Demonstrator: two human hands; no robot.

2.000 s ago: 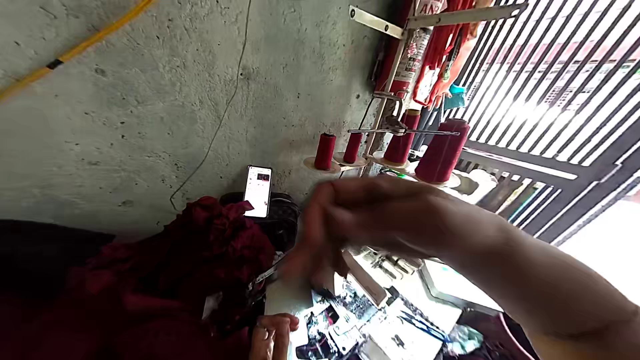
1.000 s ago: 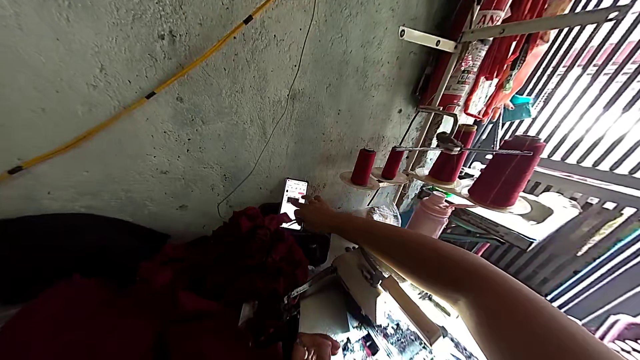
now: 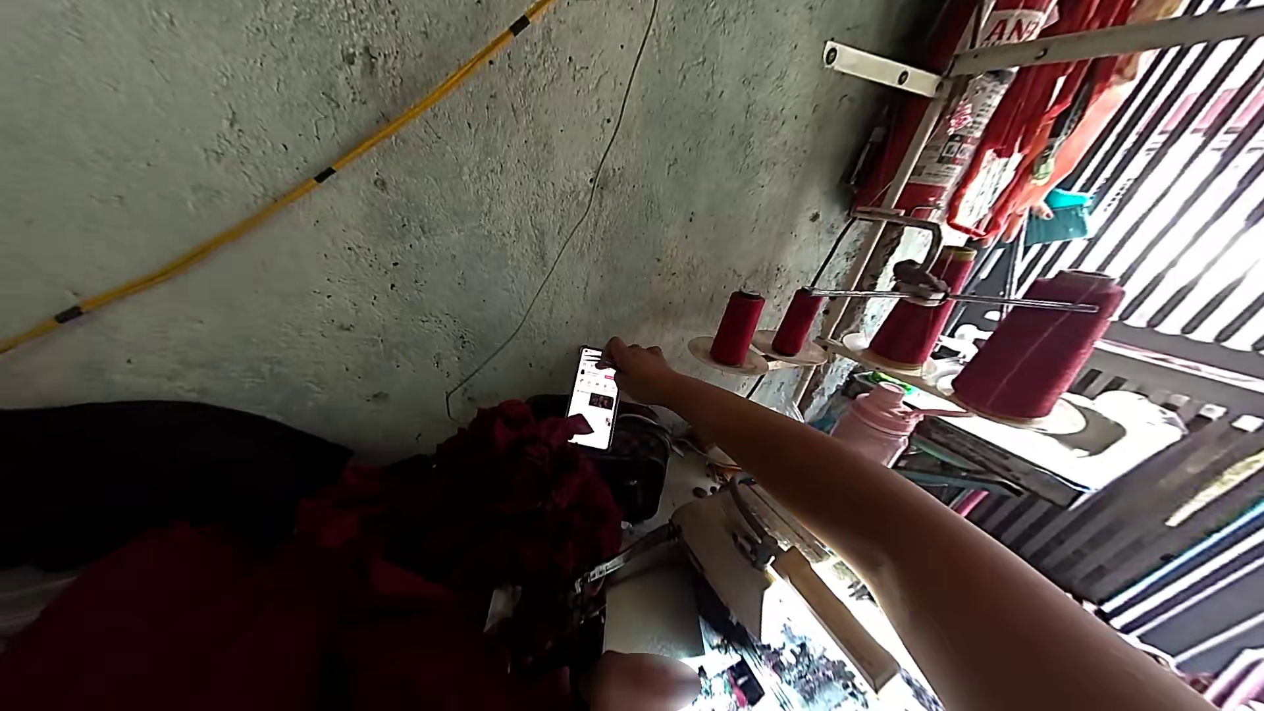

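Observation:
My right hand (image 3: 637,369) reaches to a smartphone (image 3: 595,403) with a lit screen, its fingers at the phone's upper edge. The phone leans upright near the wall, behind a heap of dark red fabric (image 3: 513,484) that overlaps its lower left edge. My left hand (image 3: 642,681) is blurred at the bottom edge, beside a pale machine part (image 3: 652,612); whether it holds anything cannot be told. Dark red thread cones (image 3: 1042,346) stand on a thread stand to the right, with smaller ones (image 3: 738,329) nearer the wall.
A rough concrete wall (image 3: 395,247) with a yellow cable (image 3: 257,219) fills the upper left. A pink bottle (image 3: 877,425) stands behind my right forearm. Red bags hang near a slatted metal grille (image 3: 1165,197). Black cloth (image 3: 148,474) lies at left.
My right hand, blurred and away from the phone two seconds ago, has moved to the phone and remains there. The screen's content looks different.

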